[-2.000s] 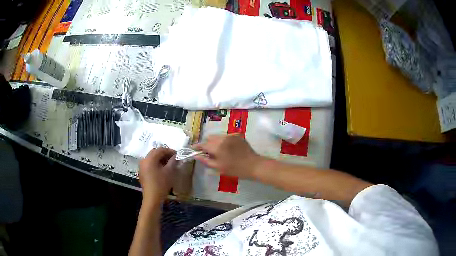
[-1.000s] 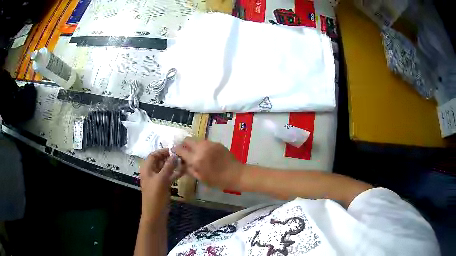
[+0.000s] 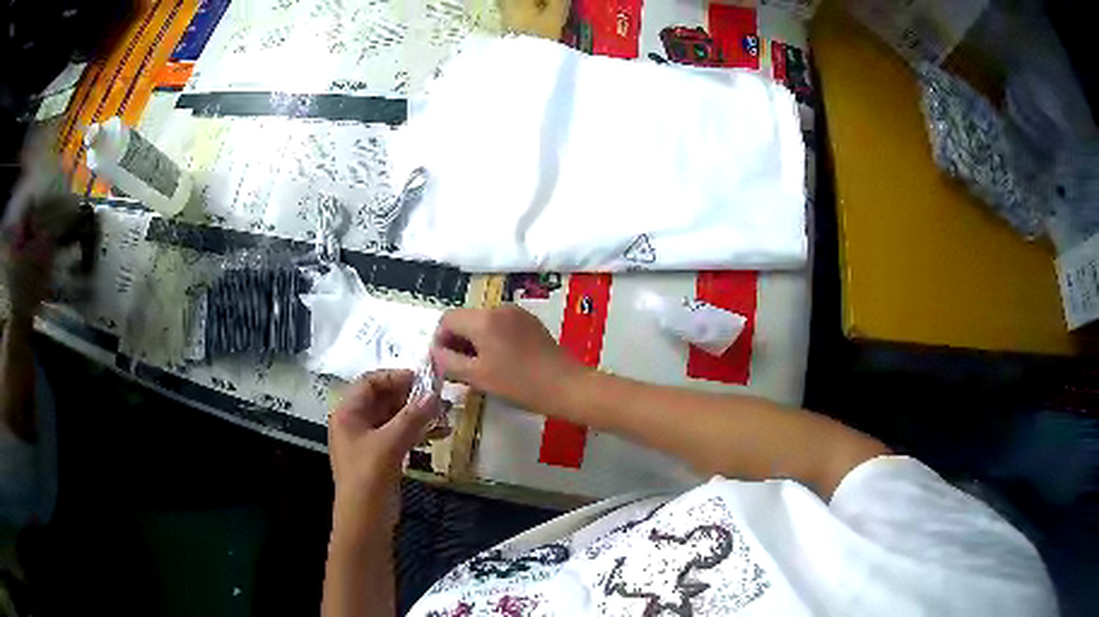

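Note:
My left hand [image 3: 376, 422] and my right hand [image 3: 500, 356] meet at the front of the bench. Between their fingertips is a small whitish bag [image 3: 424, 376], mostly hidden by the fingers; its contents cannot be made out. Just behind them lie the flat small accessory bags [image 3: 368, 331]. Left of these is a tight row of thin dark pieces [image 3: 256, 316]. Two coiled cables [image 3: 328, 227] lie behind the bags. A filled small bag [image 3: 699, 325] lies to the right.
Large white poly bags [image 3: 627, 157] lie at the back centre. A white bottle [image 3: 142, 166] lies back left. The yellow table [image 3: 940, 271] at right holds a clear bag of cables [image 3: 982, 145]. Another person's hand [image 3: 46, 223] is at the far left.
The white cable coil seen between my hands two seconds ago no longer shows; a small bag is there now. Another person's arm has come in at the far left.

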